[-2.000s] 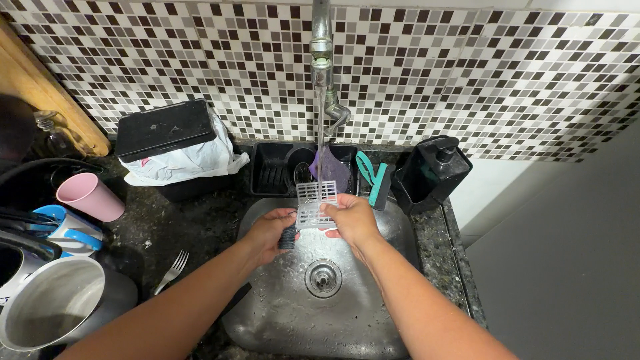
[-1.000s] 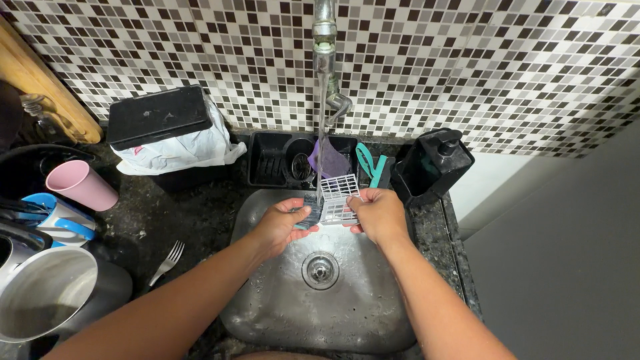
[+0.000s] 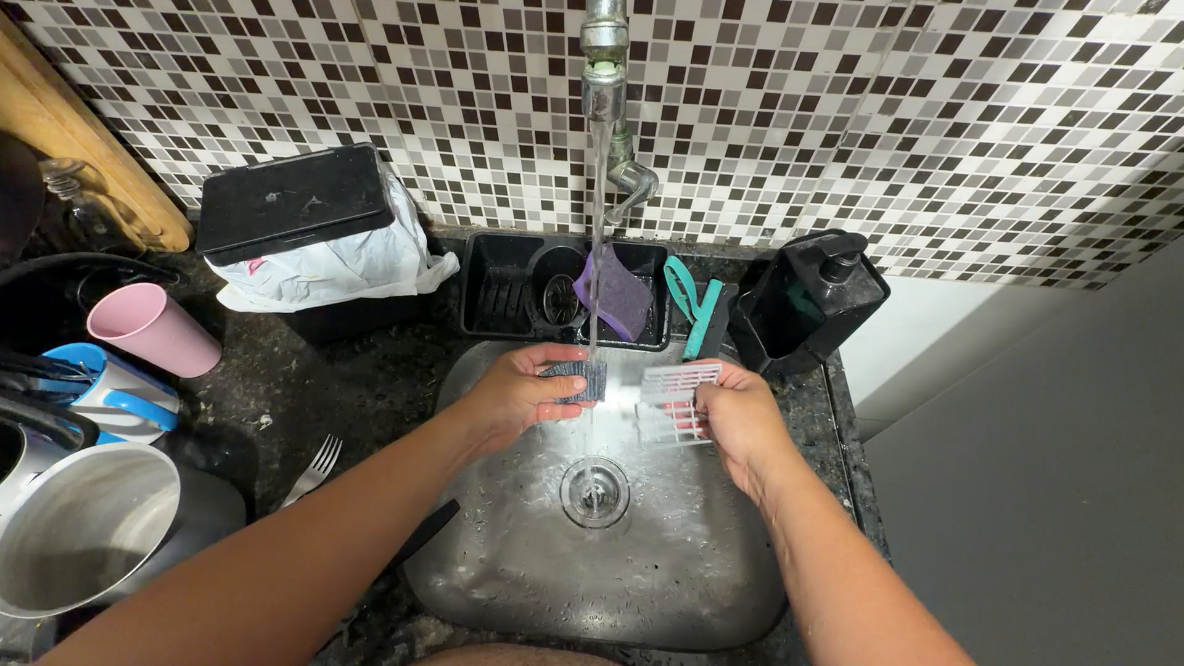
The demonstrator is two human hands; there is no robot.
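Note:
Water runs from the metal faucet (image 3: 604,88) down into the stainless steel sink (image 3: 592,592). At the left side of the stream, my left hand (image 3: 527,393) grips a small dark ridged piece (image 3: 592,380), whose right edge is at the water. My right hand (image 3: 740,407) holds a white plastic grid (image 3: 680,402) over the sink, to the right of the stream and apart from the dark piece. Behind my hands, a purple sponge (image 3: 618,296) rests in a black sink caddy (image 3: 499,324). The drain (image 3: 595,492) lies below the stream.
A teal-handled squeegee (image 3: 703,319) and a black soap dispenser (image 3: 814,296) stand right of the caddy. At left are a fork (image 3: 319,465), a pink cup (image 3: 155,330), a blue and white mug (image 3: 125,402), a metal pot (image 3: 88,532) and a black bin with a bag (image 3: 324,268).
My hands have moved apart, and the white grid has shifted right, away from the dark piece and the water. In the earlier frames the two pieces were close together by the stream.

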